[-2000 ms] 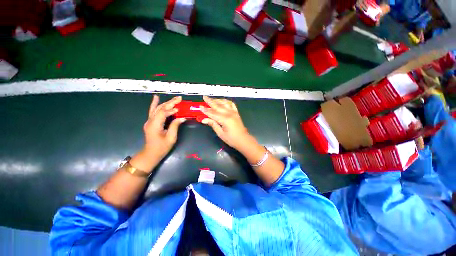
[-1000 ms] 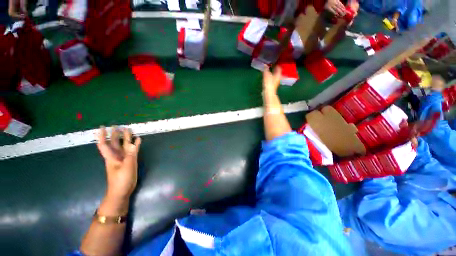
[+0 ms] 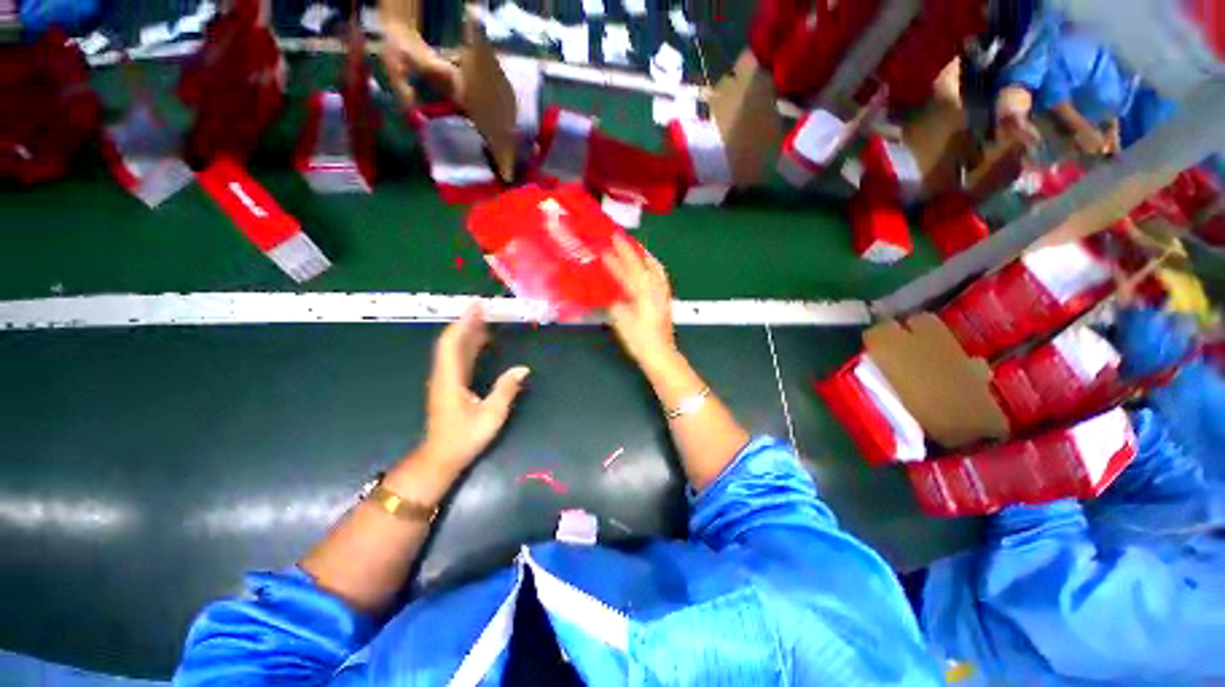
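A red box (image 3: 554, 246) with a wide red face and small white lettering is over the white edge strip (image 3: 336, 310). My right hand (image 3: 642, 298) holds it at its right side. Its lower part is blurred, so I cannot tell how far it is open. My left hand (image 3: 466, 403) is empty, fingers apart, just below and left of the box above the dark worktop (image 3: 242, 430).
The green belt (image 3: 390, 255) carries several open red boxes and a closed one (image 3: 255, 211). Piled boxes (image 3: 1021, 463) and a brown flap (image 3: 934, 380) lie at right by a person in blue (image 3: 1075, 577). A slip (image 3: 576, 526) and red scraps (image 3: 544, 478) lie near me.
My right hand has come back from the belt and now holds a red box. My left hand has moved right, towards it. The red box seen alone on the belt earlier is no longer there.
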